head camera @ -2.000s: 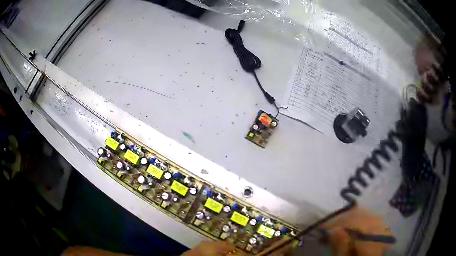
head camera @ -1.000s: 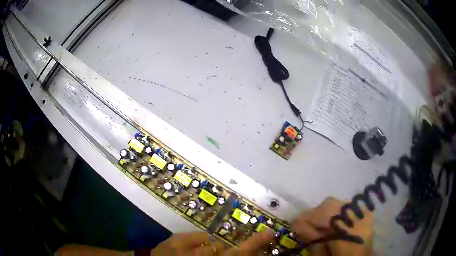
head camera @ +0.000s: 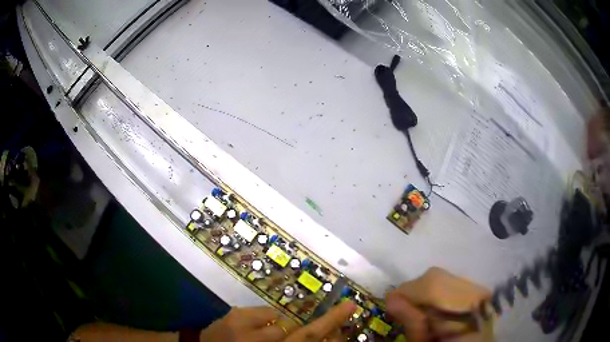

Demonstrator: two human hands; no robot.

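A circuit board panel (head camera: 267,251) with yellow-topped blocks and round capacitors lies along the rails at the bench's front edge. My left hand (head camera: 267,324), with a ring and a dark red wrist band, is at its lower edge, and a finger reaches over the boards near the dark divider. My right hand (head camera: 441,302) is over the panel's right end with curled fingers. It is blurred, and I cannot tell what its fingers hold. Both hands hide part of the panel, and the frame's lower edge cuts off the left one.
A sample board (head camera: 409,208) with a bundled black cable (head camera: 397,100) lies on the bench. A round dark-based device (head camera: 511,218), printed sheets (head camera: 491,157) and clear plastic (head camera: 428,40) are at the right. A coiled cord (head camera: 525,287) runs beside my right hand. Metal rails (head camera: 144,120) extend to the upper left.
The view has shifted, so the bench things sit farther right and lower. My left hand has come over the panel. The dark stick seen earlier at my right hand is no longer clearly visible.
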